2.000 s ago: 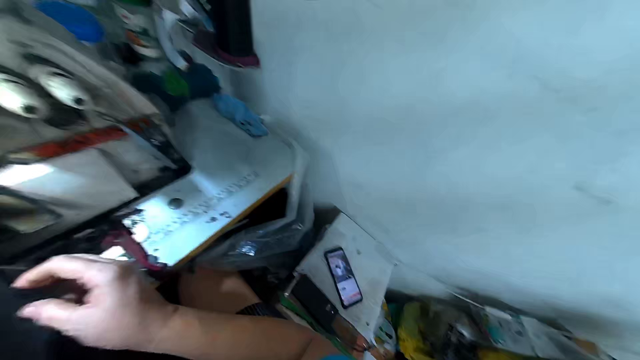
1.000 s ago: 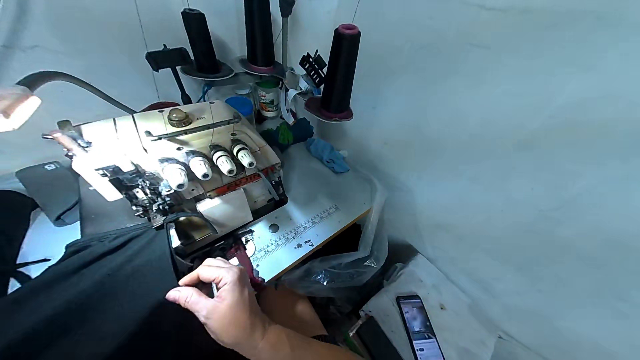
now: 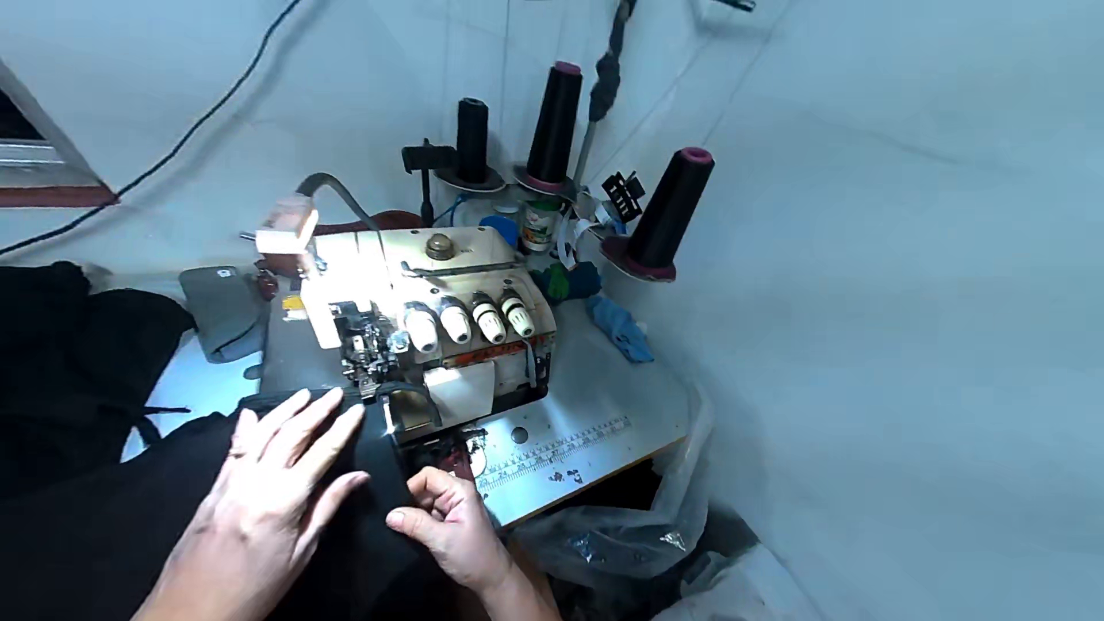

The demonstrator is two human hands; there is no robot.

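Observation:
An overlock sewing machine (image 3: 466, 302) stands on the table, its lamp lighting the needle area (image 3: 371, 362). Black fabric (image 3: 362, 483) lies in front of it, one edge at the presser foot. My left hand (image 3: 267, 492) rests flat on this fabric, fingers spread and pointing at the foot. At the fabric's right edge is my right hand (image 3: 453, 526), thumb and forefinger curled close together; whether cloth is pinched between them cannot be told. Black thread cones (image 3: 668, 211) stand behind the machine.
A printed ruler scale (image 3: 556, 453) runs along the tabletop at right. Blue cloth (image 3: 621, 328) and a small jar (image 3: 540, 226) lie beyond the machine. A clear plastic bag (image 3: 604, 539) hangs off the table's right edge. More black fabric (image 3: 78, 371) and a grey case (image 3: 222, 312) are at left.
My left hand has come into view and lies on the black fabric. The view has swung left since two seconds ago, and the phone at lower right is out of sight.

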